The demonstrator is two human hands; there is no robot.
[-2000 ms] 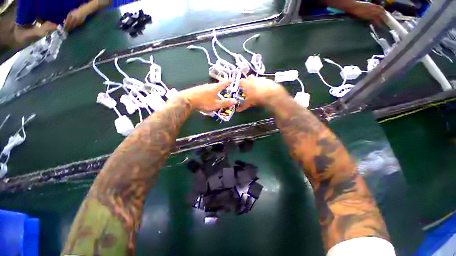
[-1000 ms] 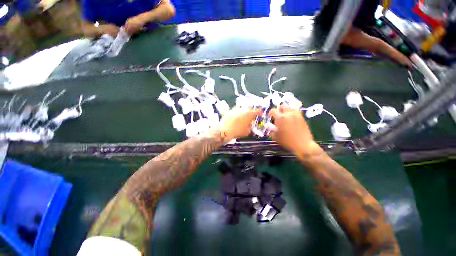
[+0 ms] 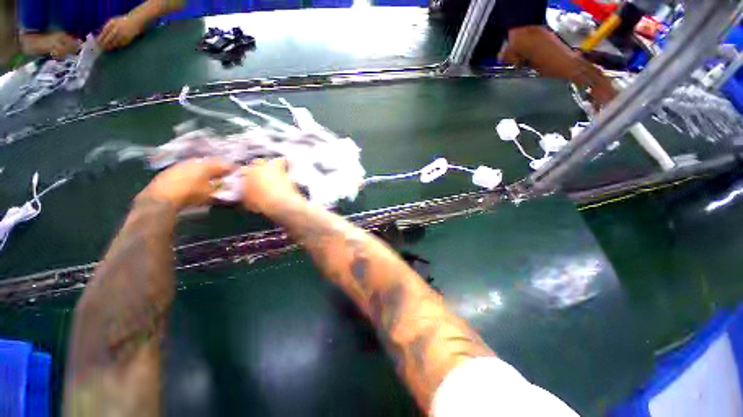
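A dense, blurred group of white corded units (image 3: 326, 167) lies on the dark green conveyor belt, with cords trailing to the back. My left hand (image 3: 195, 181) is at the near left side of the group, fingers at a white unit. My right hand (image 3: 267, 184) is just right of it, also at the units. Both hands are motion-blurred, so whether each one grips a unit cannot be told. A few black square pieces (image 3: 407, 232) show beside my right forearm, which hides most of the pile.
The metal side rail (image 3: 391, 213) runs between belt and near worktable. White corded units (image 3: 487, 177) lie right. A slanted metal post (image 3: 619, 106) stands right. Blue bins (image 3: 24, 379) show at both lower corners. Another person's hands (image 3: 118, 32) are far left; another's arm (image 3: 554, 61) is behind the post.
Both hands have moved left along the belt. The units that were in separate groups around them are now bunched together. The open unit between my fingers no longer shows. The view has shifted.
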